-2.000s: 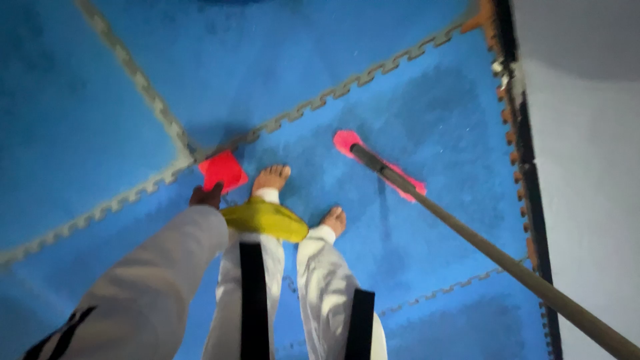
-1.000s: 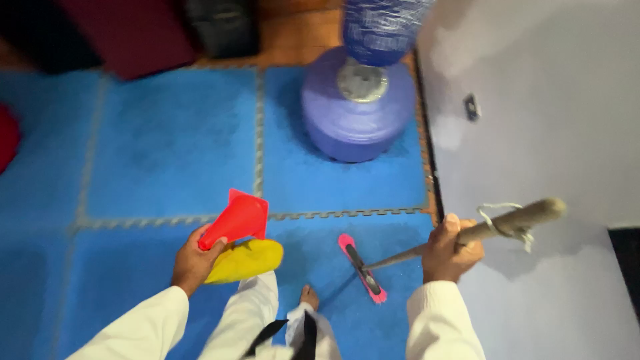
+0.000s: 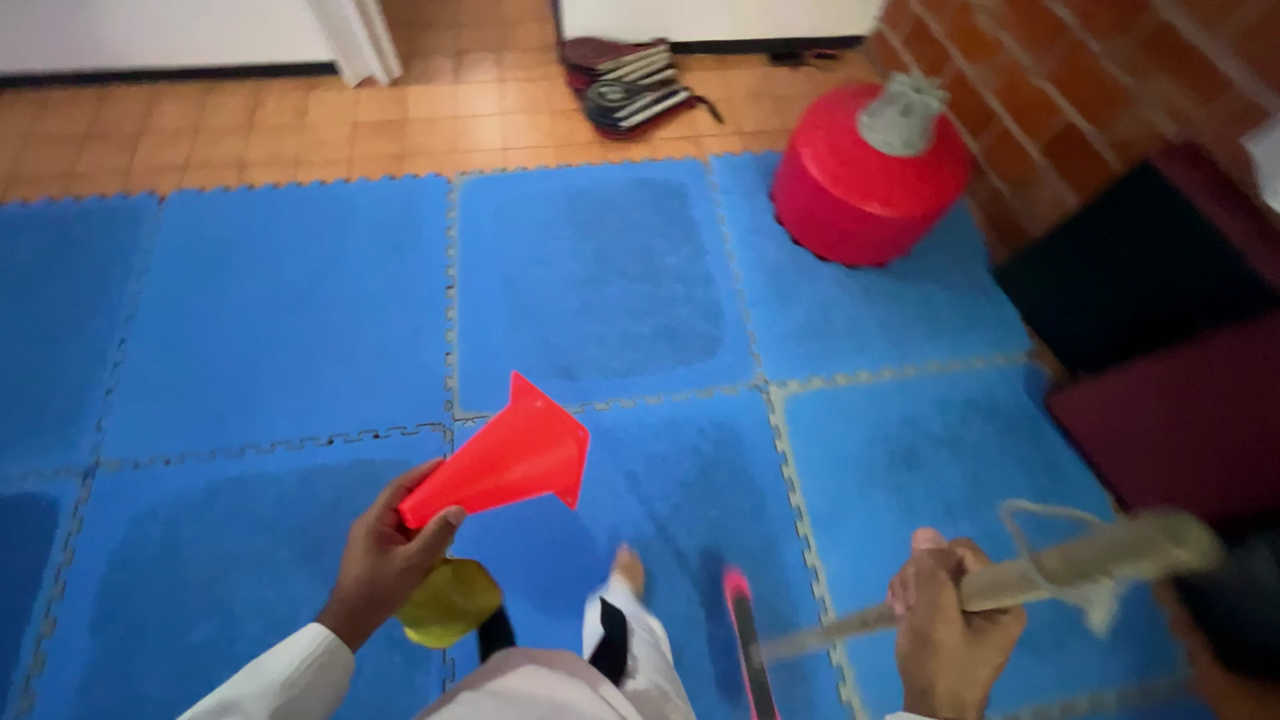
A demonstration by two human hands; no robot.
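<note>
My left hand [image 3: 395,555] grips the narrow end of a red plastic cone [image 3: 510,455], whose square base points up and to the right. Just below that hand is a yellow item [image 3: 450,603]; whether the hand also holds it I cannot tell. My right hand [image 3: 950,620] is closed around a wooden pole [image 3: 1060,565] with a white cord tied near its top end. The pole slants down to a mop or broom head with pink edges [image 3: 748,645], low on the blue mat. A bare foot [image 3: 629,570] shows between the two hands.
Interlocking blue foam mats [image 3: 590,270] cover the floor up to orange tiles [image 3: 480,110]. A red round bag base [image 3: 870,180] stands at the upper right, beside a brick wall [image 3: 1110,70]. Black and maroon pads [image 3: 1180,420] lie along the right. A dark bag [image 3: 630,88] rests on the tiles.
Two seconds ago the red cone was low by the mat with my left hand at it; now it is held up. The view has swung to another part of the room.
</note>
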